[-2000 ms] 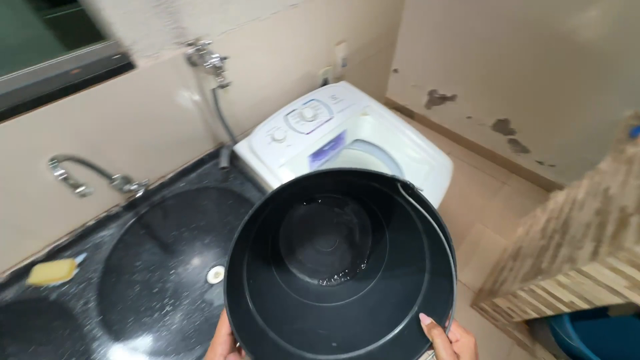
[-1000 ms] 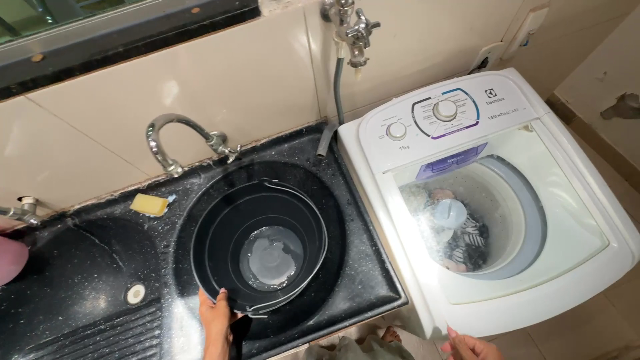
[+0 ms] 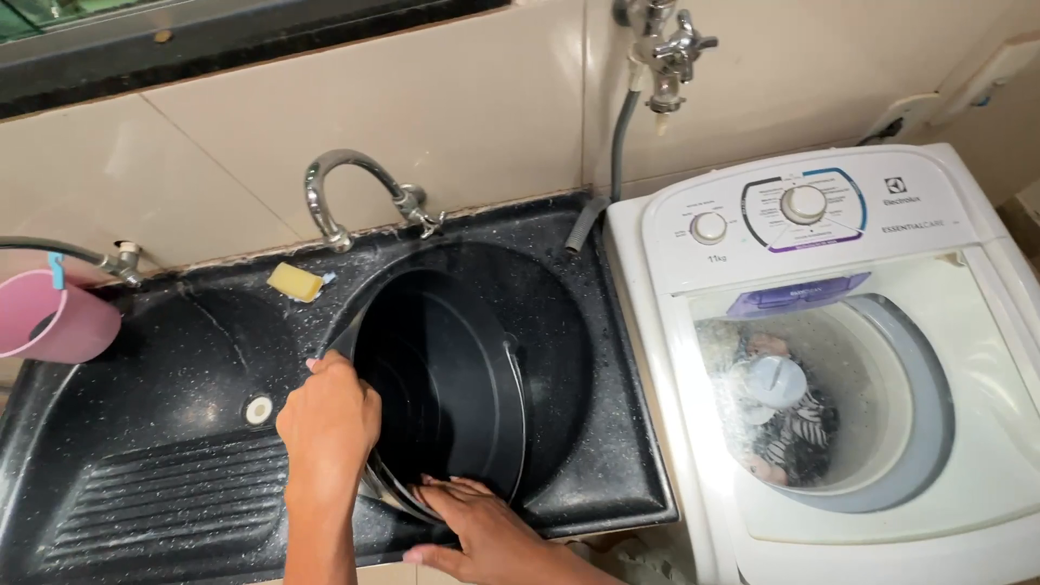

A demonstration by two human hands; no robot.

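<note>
A black plastic bucket [image 3: 443,374] lies tilted in the right, round basin of a black speckled double sink [image 3: 617,439], its mouth facing me and its wire handle [image 3: 518,382] hanging along the right of the opening. My left hand [image 3: 333,406] grips the bucket's left rim with the fingers curled over it. At the near rim, my right hand [image 3: 479,520] rests with its fingers reaching inside and its thumb apart outside; whether it grips the rim I cannot tell. The bucket's bottom is dark and hard to make out.
A curved chrome faucet [image 3: 349,162] rises behind the basin, near a yellow sponge [image 3: 295,282]. A pink bucket [image 3: 61,317] hangs at the far left. At right stands a white Electrolux washing machine [image 3: 666,325] with clothes inside; a grey hose [image 3: 621,146] hangs beside it.
The bucket, upright in the basin one second ago, is now tilted. My right hand has come from the washing machine's front edge to the bucket's near rim. My left hand stays on the rim.
</note>
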